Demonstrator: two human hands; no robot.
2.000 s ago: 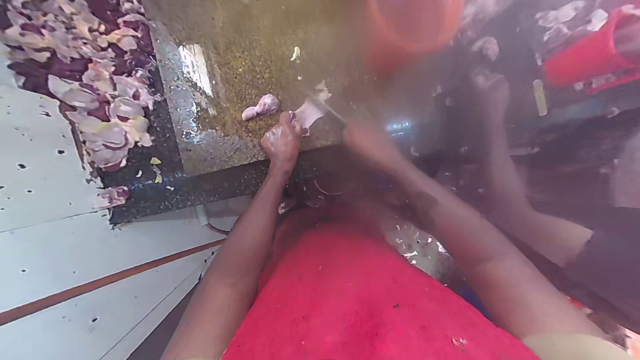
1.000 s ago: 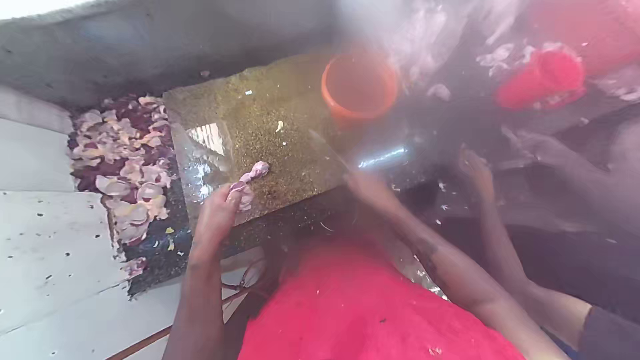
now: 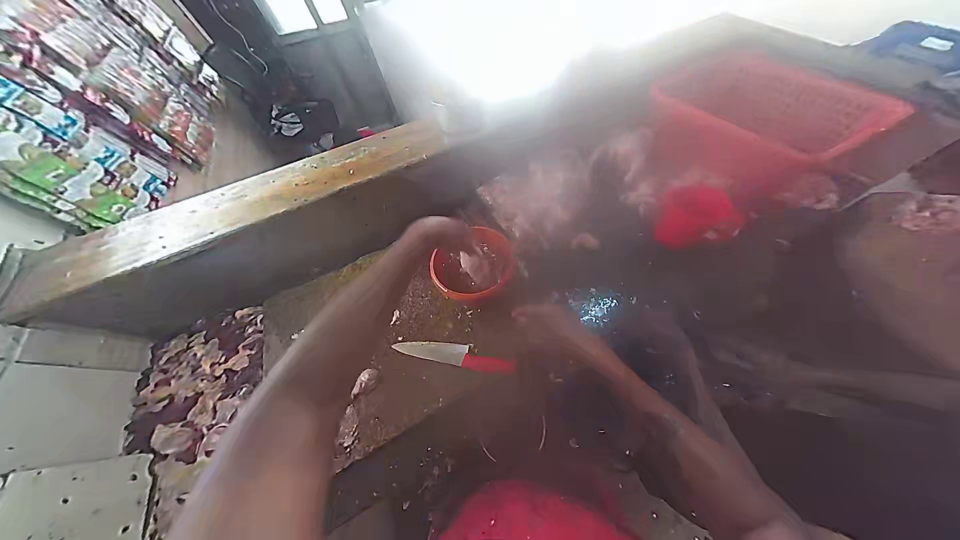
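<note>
A kitchen knife (image 3: pixel 454 355) with a red handle lies flat on the wet board (image 3: pixel 412 390), its blade pointing left. My left hand (image 3: pixel 454 234) reaches over the rim of an orange bowl (image 3: pixel 442 289); something pale (image 3: pixel 474 267) shows inside, below my fingers, which are partly hidden. To the right of the bowl, my right hand (image 3: pixel 546 322) is blurred, apart from the knife handle. Two pale pink pieces (image 3: pixel 365 382), perhaps peeled onion or meat, lie left of the knife near my left forearm. A heap of pale pink and purplish pieces (image 3: pixel 195 382) spreads along the board's left side.
A low concrete ledge (image 3: pixel 225 247) runs behind the board. At the right stand a red container (image 3: pixel 697 217) and a large red crate (image 3: pixel 787 150). Another person's arm (image 3: pixel 847 382) reaches in from the right. Stacked printed packs (image 3: pixel 82 127) fill the upper left.
My left hand has moved from the pale pink pieces at the board's near edge up to the bowl. The knife, earlier in my right hand, now lies on the board. The view has tilted up.
</note>
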